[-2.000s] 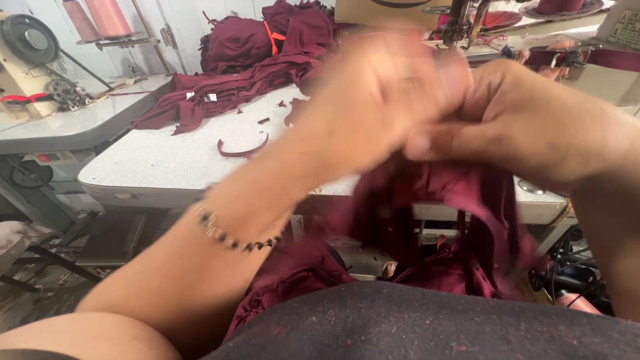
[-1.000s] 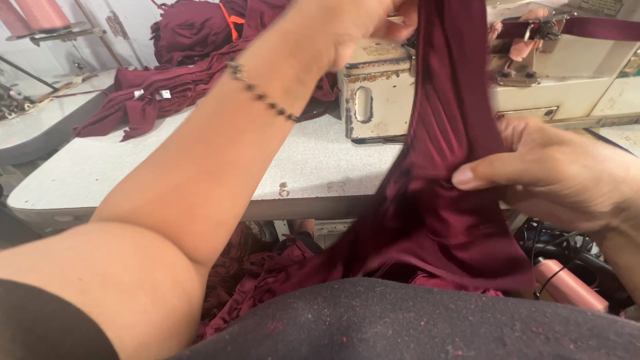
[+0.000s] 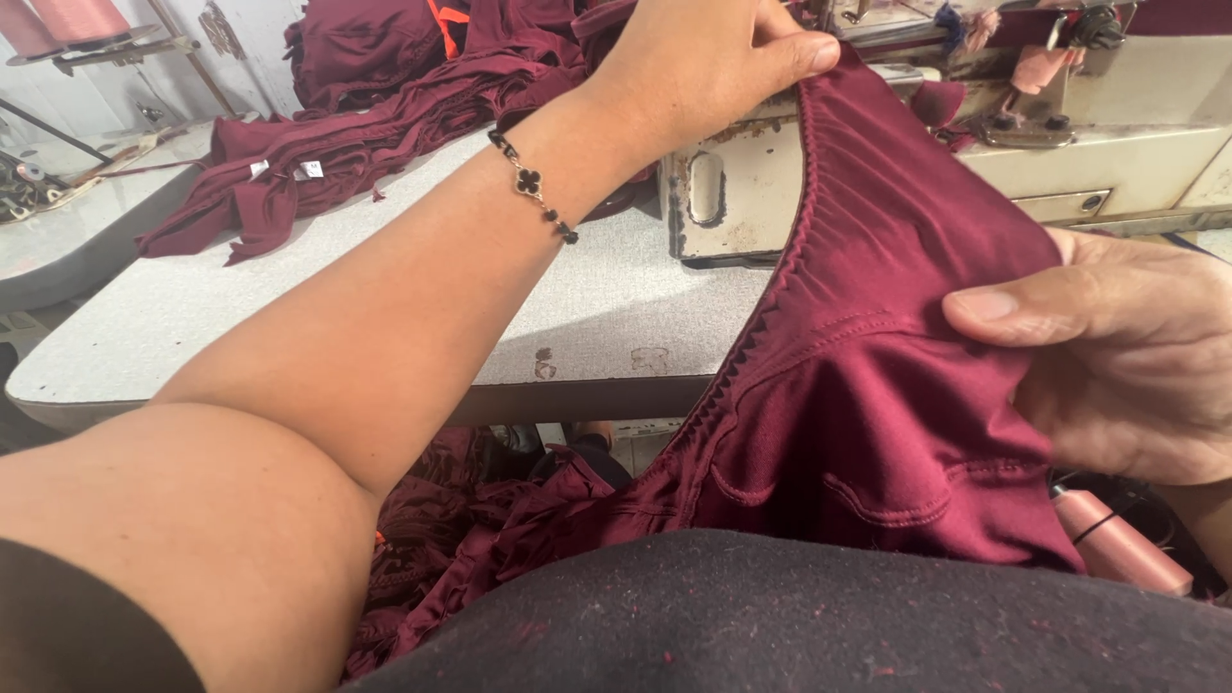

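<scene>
A maroon stretch-fabric garment [image 3: 866, 385] with a zigzag-stitched edge is pulled taut between my hands. My left hand [image 3: 712, 67], reaching up to the top centre, pinches its narrow upper end between thumb and fingers. On the right, my right hand [image 3: 1116, 337] grips the garment's side, thumb on top and the fingers partly hidden behind the cloth. Its lower part hangs in folds down to my dark-clothed lap. Behind the garment stands a worn cream industrial sewing machine [image 3: 1136, 173], whose metal base plate [image 3: 731, 192] is partly covered by the cloth.
Piled maroon garments [image 3: 385, 135] with small white tags lie at the back left of the white worktable [image 3: 616, 327]. More maroon cloth [image 3: 433, 577] is heaped below the table edge. A pink thread cone [image 3: 1126, 544] lies at the lower right, and another table [image 3: 96, 221] stands at far left.
My hands were close together over bunched maroon cloth two seconds ago; now they are apart, with the garment stretched between them. The view has shifted, showing more of the sewing machine.
</scene>
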